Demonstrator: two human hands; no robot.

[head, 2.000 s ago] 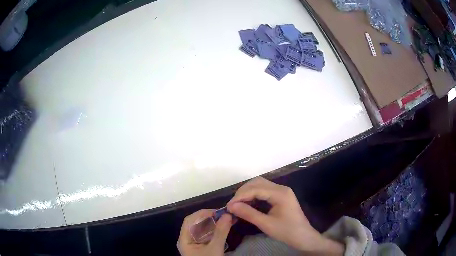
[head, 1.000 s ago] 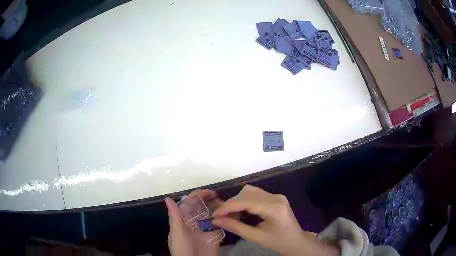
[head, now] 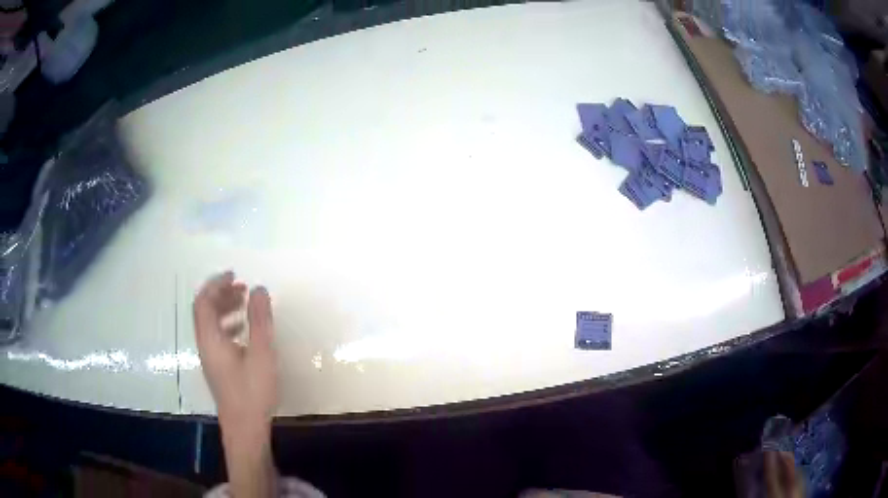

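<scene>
My left hand (head: 239, 336) is over the left part of the white surface, a little blurred, with its thumb and fingers apart; I see nothing held. A faint, nearly clear piece (head: 222, 214) lies beyond its fingertips. My right hand (head: 774, 474) is at the lower right, small, dark and cut off by the bottom edge. It is at the massed filled cases (head: 826, 447); whether it holds a case is unclear. One purple-blue square (head: 593, 331) lies alone near the front edge. A heap of purple-blue squares (head: 650, 151) lies at the upper right of the surface.
A shiny bag with dark contents (head: 92, 209) stands at the left end. Brown cardboard (head: 813, 229) on the right bears a white dotted strip (head: 800, 163), a small dark piece (head: 823, 173) and clear bags (head: 798, 78). The bench's dark front edge (head: 487, 401) curves across below.
The hands have parted: left out over the surface, right down to the lower right. The open clear case is no longer between them. A lone square appeared after the earliest frame. The view has shifted.
</scene>
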